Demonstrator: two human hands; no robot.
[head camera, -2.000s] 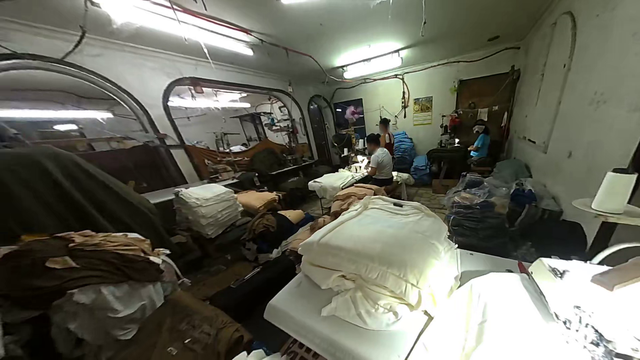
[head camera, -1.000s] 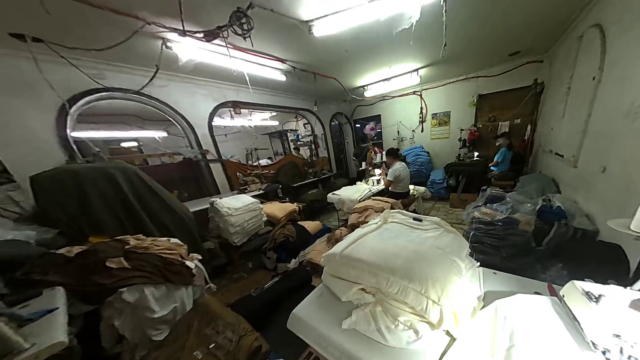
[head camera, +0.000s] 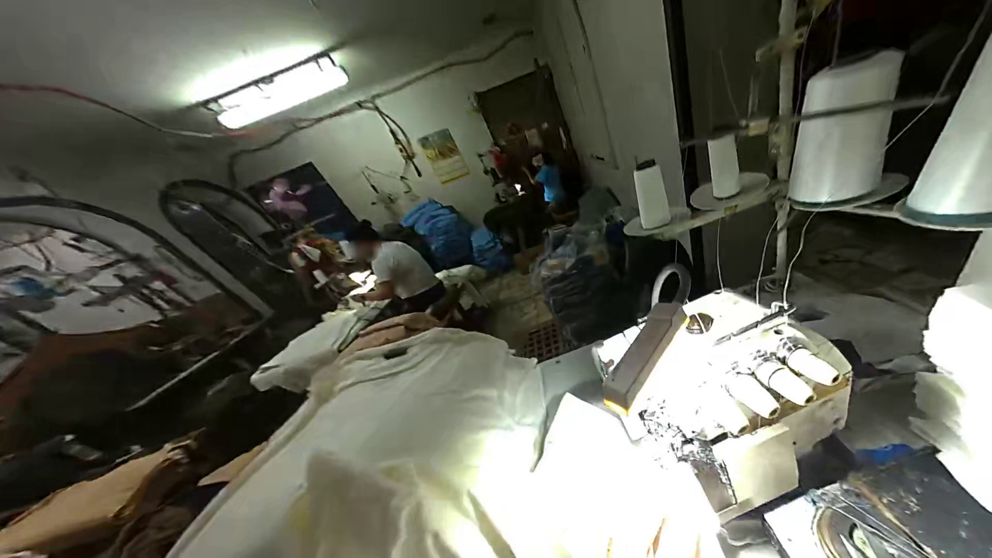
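Neither of my hands can be made out in the head view. Off-white cloth (head camera: 434, 387) lies heaped over the pale work table in front of me, and its lower part is blurred and washed out by glare. Beside it on the right stands an industrial overlock sewing machine (head camera: 775, 387) with several white tension knobs and a grey lamp bar (head camera: 647, 356). White thread cones (head camera: 845, 128) sit on round holders of the stand behind it, threads running down to the machine.
Plastic-wrapped bundles (head camera: 577, 283) stand beyond the machine. A person in a white shirt (head camera: 403, 271) sits at a machine, another person in blue (head camera: 550, 182) is farther back. Blue bundles (head camera: 442, 232) lie by the back wall. Brown cloth (head camera: 101, 496) fills the lower left.
The view has swung right and tilted, bringing the overlock machine and its thread cones into sight. The neatly stacked off-white cloth now appears as a looser spread heap.
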